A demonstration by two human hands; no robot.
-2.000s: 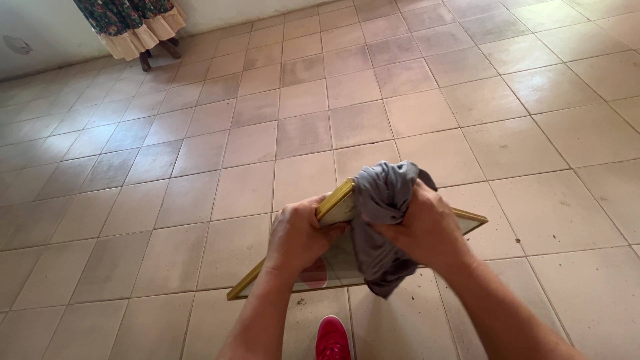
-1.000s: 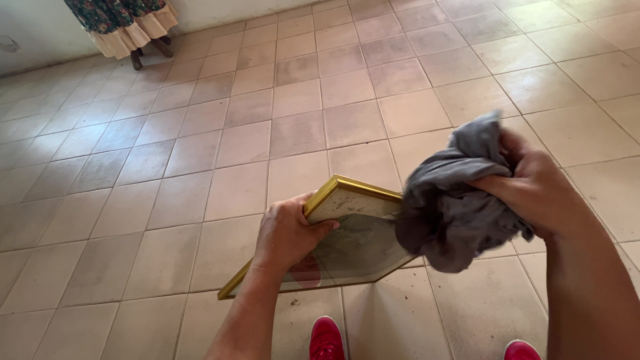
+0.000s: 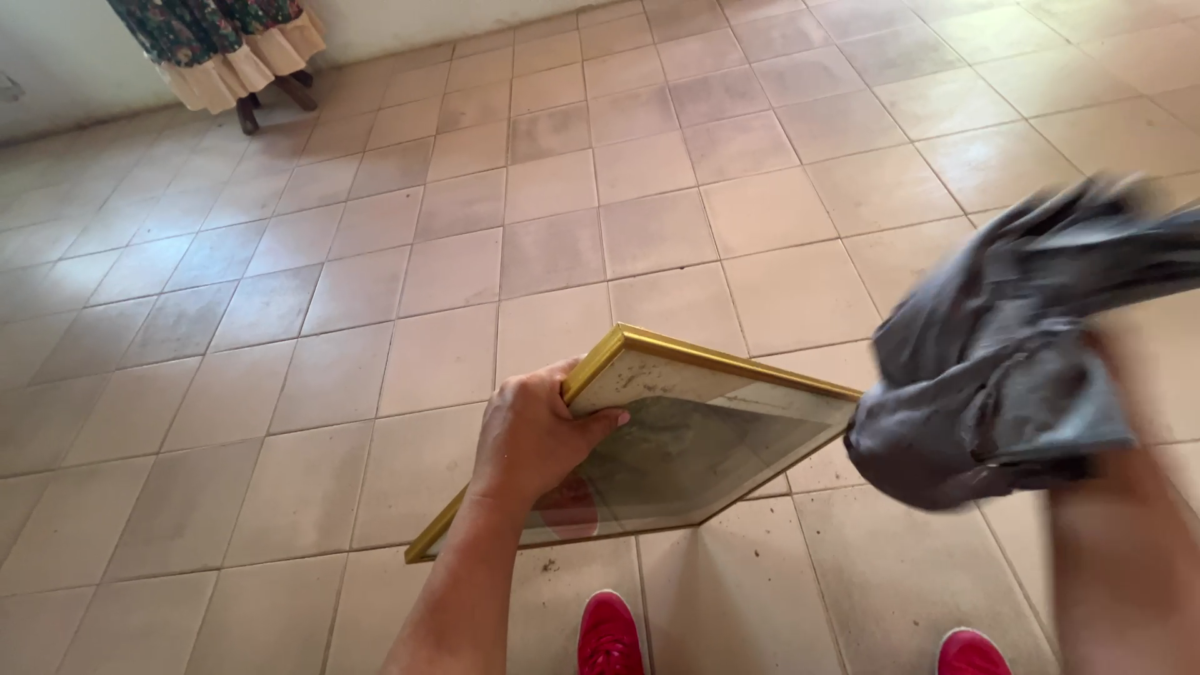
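My left hand [image 3: 539, 436] grips the left edge of a gold-framed picture [image 3: 703, 441] behind glass, thumb on the front and the fingers hidden behind. The frame is tilted, and a red shoe is reflected in its glass. Stains mark the pale mat near the top corner. At the right, my right hand [image 3: 1111, 394] is blurred and mostly hidden by the crumpled grey cloth [image 3: 994, 375] it holds. The cloth overlaps the right corner of the frame in view; whether they touch I cannot tell.
Below the frame are two red shoes [image 3: 609, 637] on the tiled floor [image 3: 450, 356], which has small dark specks. At the upper left, a dark floral cloth with a pale ruffle [image 3: 244, 61] hangs over dark wooden legs [image 3: 248, 112] near the white wall [image 3: 394, 23].
My right hand and the grey cloth have moved off the picture's face to the right, and the cloth now spreads out more. My left hand keeps its hold on the frame.
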